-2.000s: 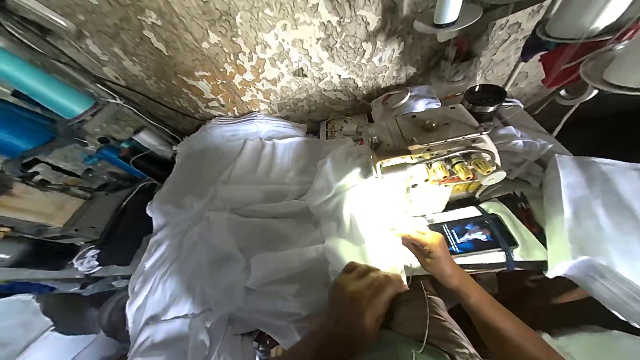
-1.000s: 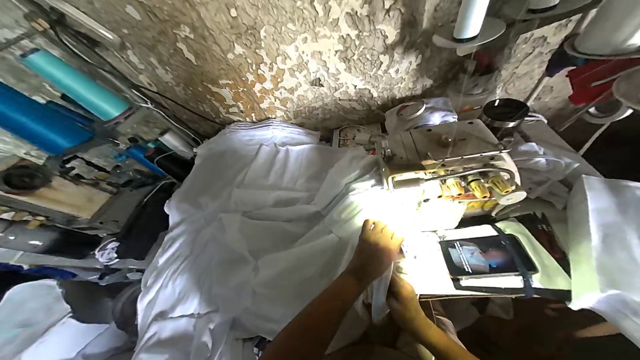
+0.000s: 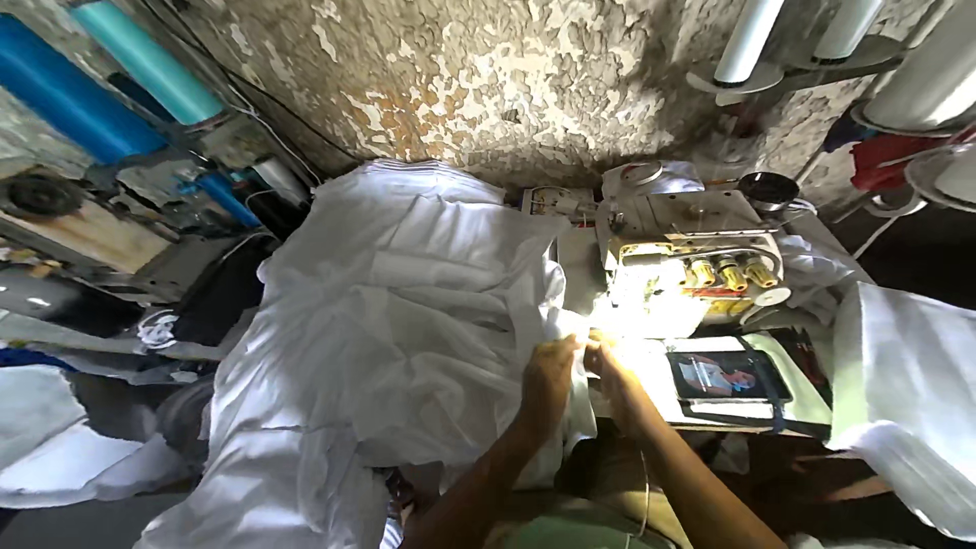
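Note:
A large heap of white fabric [image 3: 427, 320] covers the table left of an overlock sewing machine [image 3: 686, 236] with yellow tension knobs. My left hand [image 3: 550, 377] grips the right edge of the fabric, just in front of the machine's brightly lit needle area. Close beside it, my right hand [image 3: 610, 374] pinches the same edge, its fingertips nearly touching the left ones. Glare from the lamp hides the needle and presser foot. To the right of my hands a phone [image 3: 730, 375] with a lit screen lies strapped on the machine's bed.
Thread cones [image 3: 751, 38] stand on holders at the upper right. White cloth [image 3: 907, 389] hangs at the right edge. Another machine [image 3: 84, 229] and blue and teal thread cones [image 3: 149, 61] are at the left. A rough peeling wall [image 3: 488, 84] rises behind.
My left hand has moved up from the fabric's lower edge toward the machine, and both hands are now close together at the cloth's edge. The picture on the phone has changed.

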